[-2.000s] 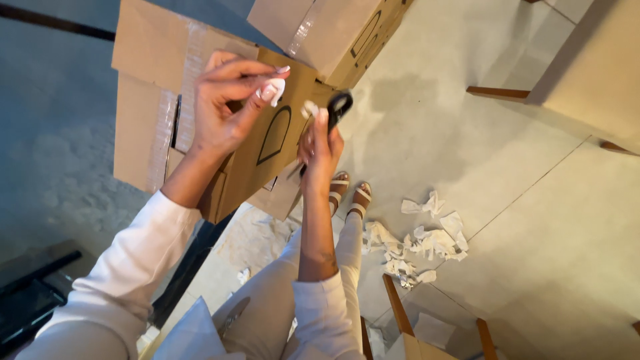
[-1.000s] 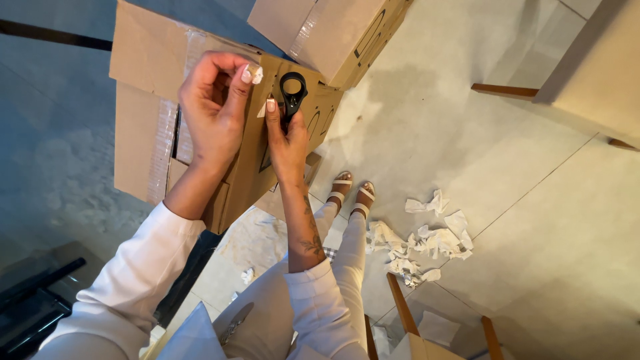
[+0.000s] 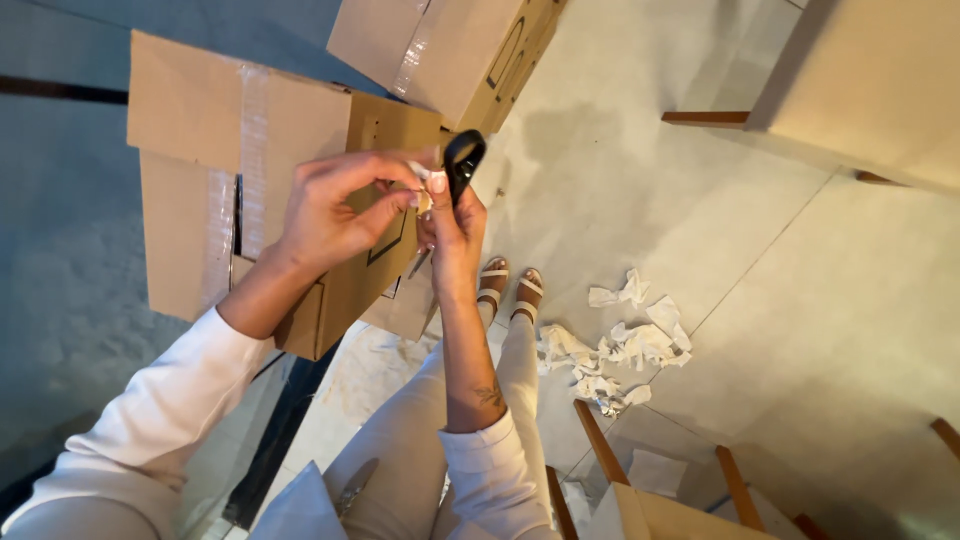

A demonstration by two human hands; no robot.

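My right hand (image 3: pixel 455 232) is closed on scissors with black handles (image 3: pixel 463 159); the handle loop stands above the fingers and a blade points down below them. Thumb and fingers of my left hand (image 3: pixel 337 202) pinch a small pale scrap (image 3: pixel 424 201), perhaps paper or tape, right beside my right thumb. Both hands are over the near side of a taped cardboard box (image 3: pixel 296 120). What the scrap is attached to, if anything, is hidden by the fingers.
Another taped cardboard box (image 3: pixel 450 52) stands behind. Crumpled white paper scraps (image 3: pixel 637 341) lie on the tiled floor (image 3: pixel 795 300) right of my sandalled feet. A chair with wooden legs (image 3: pixel 600 442) is at the lower right, and a beige-covered piece of furniture (image 3: pixel 862 82) at the upper right.
My hands have come together at the small scrap; a second ago they were slightly apart. The scissors have turned in my right hand, which stays closed around them.
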